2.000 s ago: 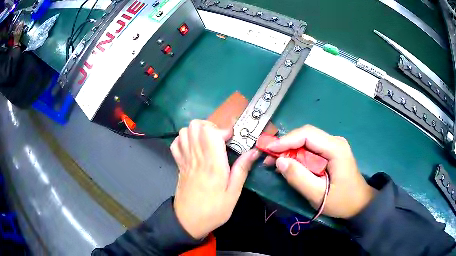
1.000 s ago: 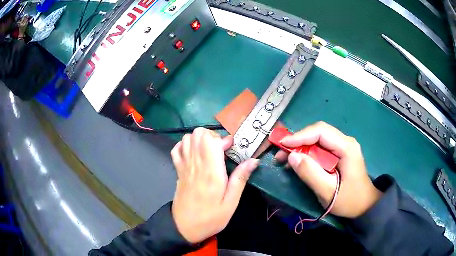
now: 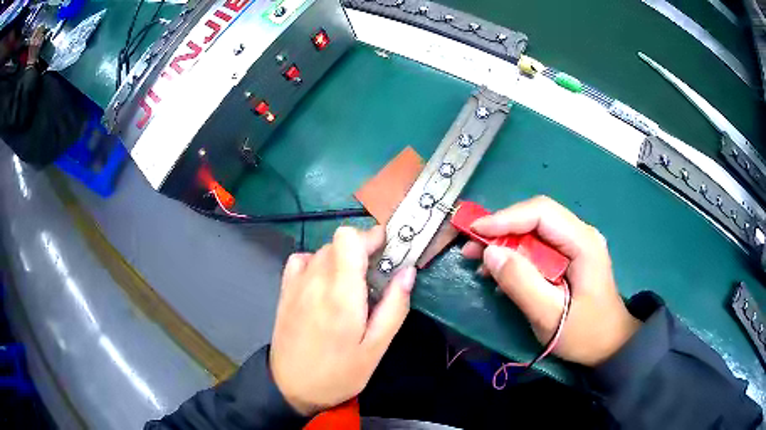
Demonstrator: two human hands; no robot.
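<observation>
A grey contact strip with a row of round studs lies slanted across an orange-brown plate on the green bench. My left hand grips the strip's near end between thumb and fingers. My right hand holds a red handpiece like a pen. Its thin tip is at the strip's right edge, beside a stud near the middle; whether it touches the stud cannot be told. A thin wire trails from the handpiece.
A control box with red-lit switches stands at the left, its black cable running to the plate. A white rail crosses behind; more strips lie along it. A pen-like tool lies there. Another person's hand shows top left.
The strip has slid toward me over the plate with my left hand. The handpiece tip has moved from the nearest stud to one farther up the strip.
</observation>
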